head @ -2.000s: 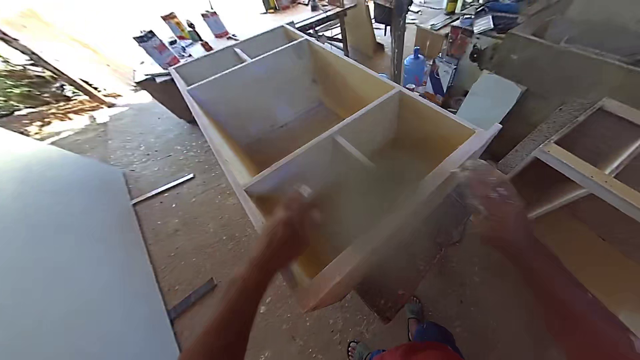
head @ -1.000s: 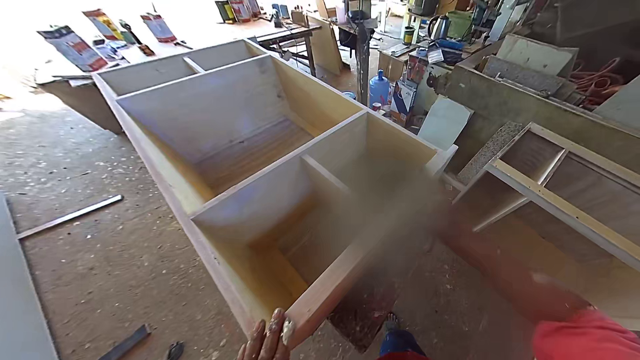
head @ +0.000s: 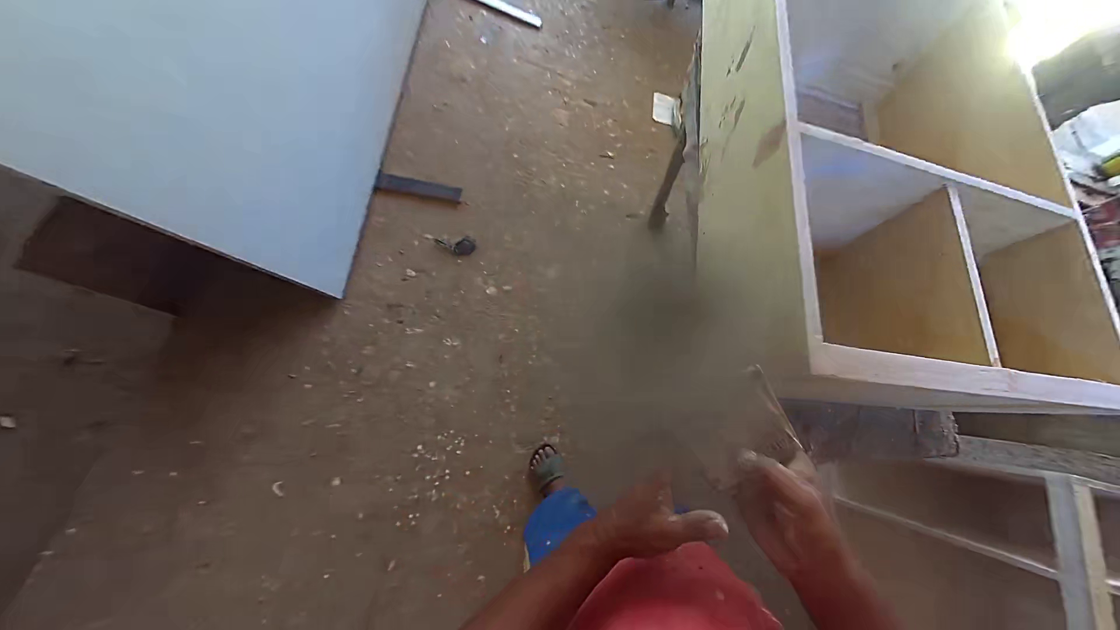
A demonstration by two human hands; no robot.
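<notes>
My left hand (head: pixel 652 525) is low in the middle of the view, in front of the red shirt. Its thumb stands apart from the fingers, nothing is seen in it, and a blur covers the fingertips. To its right, my right hand (head: pixel 787 507) is closed on a thin flat piece (head: pixel 777 413), whose far part fades into the blur; its material cannot be told. Just beyond that hand stands the near corner of a raised wooden cabinet frame (head: pixel 910 366) with open compartments and pale edges. Neither hand plainly touches the frame.
A large pale panel (head: pixel 201 114) fills the upper left, above the floor. A dark strip (head: pixel 420 187) and a small dark object (head: pixel 459 246) lie on the debris-strewn floor (head: pixel 455 376). Another wooden frame (head: pixel 1072 542) is at the lower right. My sandalled foot (head: pixel 547 464) shows below.
The view has swung down and left. My left hand, at the cabinet frame's near corner one second ago, is now in front of my body, close to my right hand.
</notes>
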